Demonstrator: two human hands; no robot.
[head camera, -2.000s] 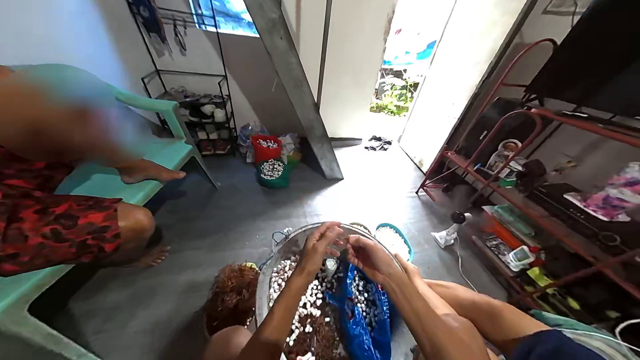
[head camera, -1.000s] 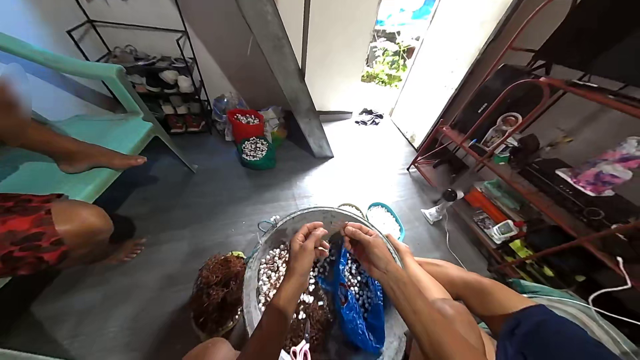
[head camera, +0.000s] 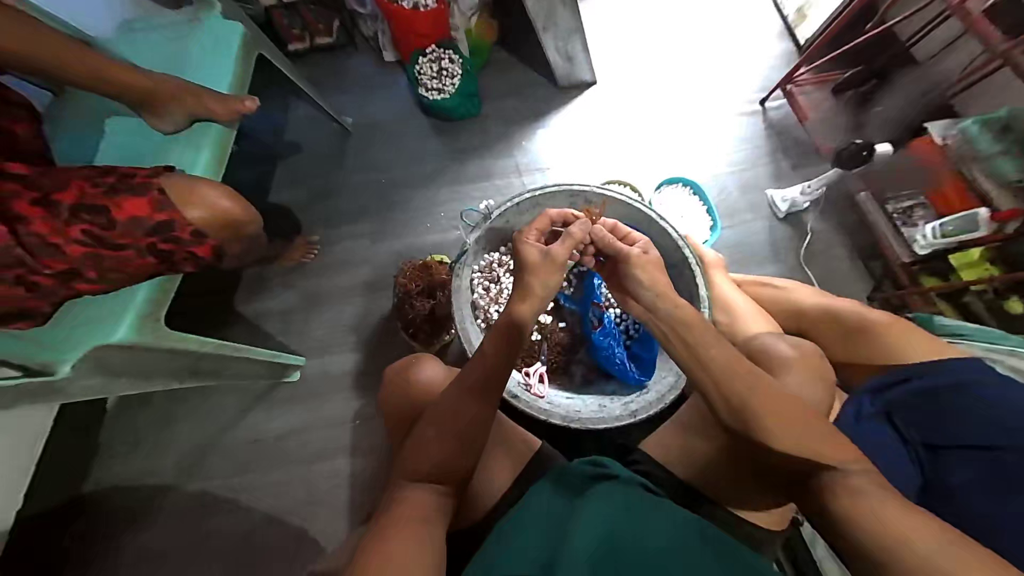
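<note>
My left hand (head camera: 550, 250) and my right hand (head camera: 628, 258) meet fingertip to fingertip over a large round metal basin (head camera: 576, 408). Pinched between them is a small tuft of reddish-brown fibre (head camera: 593, 212); whether a white piece is with it I cannot tell. Many small white pieces (head camera: 491, 286) lie in the basin's left part. On the right is a blue plastic bag (head camera: 612, 344), its mouth showing more small pieces. Dark brown fibre (head camera: 560, 352) lies at the bottom, and pink-handled scissors (head camera: 535, 379) rest near the basin's lower rim.
A container of brown fibre (head camera: 424, 300) stands left of the basin. Beyond it are a teal bowl of white pieces (head camera: 686, 210) and a green bag of pieces (head camera: 444, 84). One person sits on a green bench (head camera: 120, 320); another's legs are at right. A white fan-like device (head camera: 808, 190) stands near the metal rack.
The view has tilted down markedly. My hands, slightly apart a second ago, now touch at the fingertips, with brown fibre showing between them.
</note>
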